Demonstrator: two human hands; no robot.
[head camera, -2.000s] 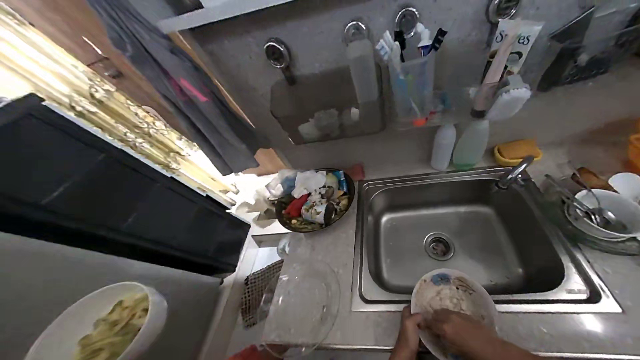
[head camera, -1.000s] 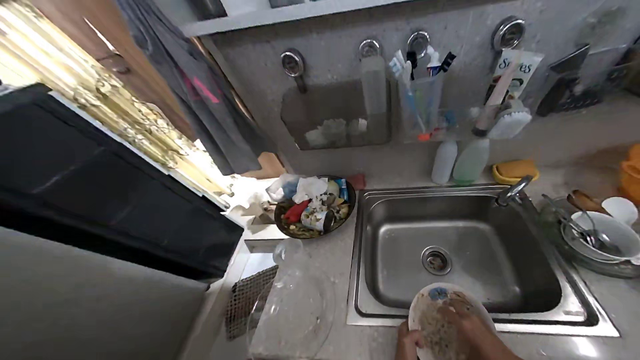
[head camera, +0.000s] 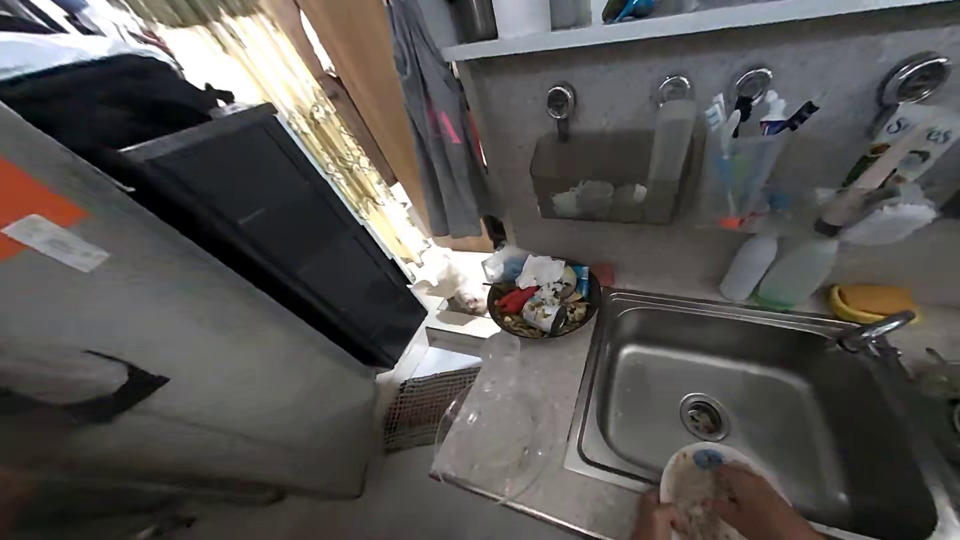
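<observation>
A white plate with a blue mark and brown food bits is at the front edge of the steel sink. My left hand grips its left rim. My right hand lies over the plate's inner face, fingers bent against the residue; whether it holds anything is hidden. Food bits sit in the sink's drain. Left of the sink, a dark round container is heaped with food scraps, crumpled white paper and wrappers. Near it on the counter stands a clear glass or plastic plate.
A chrome faucet rises at the sink's back right, near an orange sponge in a yellow dish. Two bottles stand behind the sink. A toothbrush cup hangs on the wall. A grey refrigerator is at left.
The view has turned left, bringing more of the refrigerator into sight. Both hands stay at the plate; my right hand has shifted over its surface.
</observation>
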